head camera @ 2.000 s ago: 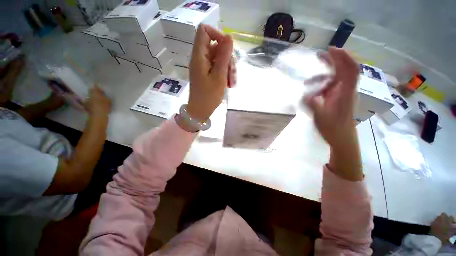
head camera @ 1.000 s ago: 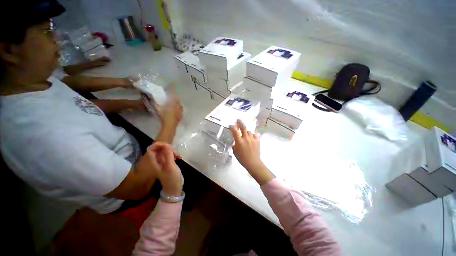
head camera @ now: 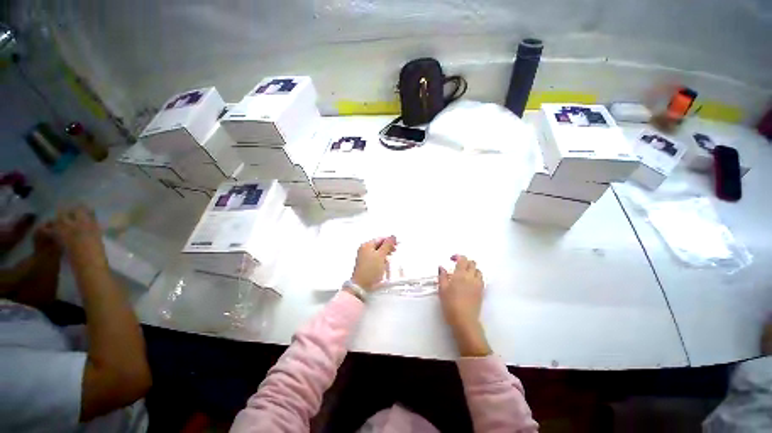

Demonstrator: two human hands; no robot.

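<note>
My left hand (head camera: 372,264) and my right hand (head camera: 462,294) are low over the white table in front of me. A thin, shiny clear plastic bag (head camera: 410,287) stretches between them, its edge at the curled fingers of both hands. Glare hides most of the bag and the exact grip. To the left, a white retail box (head camera: 233,221) with a dark picture on top rests on another box, with loose clear film (head camera: 207,296) at its front.
Box stacks stand at back left (head camera: 272,110) and right (head camera: 584,156). Behind are a dark pouch (head camera: 421,91), a phone (head camera: 405,134), a white plastic bundle (head camera: 478,127) and a dark bottle (head camera: 524,78). More bags (head camera: 694,232) lie right. A person's hands (head camera: 72,232) work at left.
The view has swung right from the neighbour. My right hand has left the box at left, and both hands are now together at the bag. The box in its film stays on the left pile.
</note>
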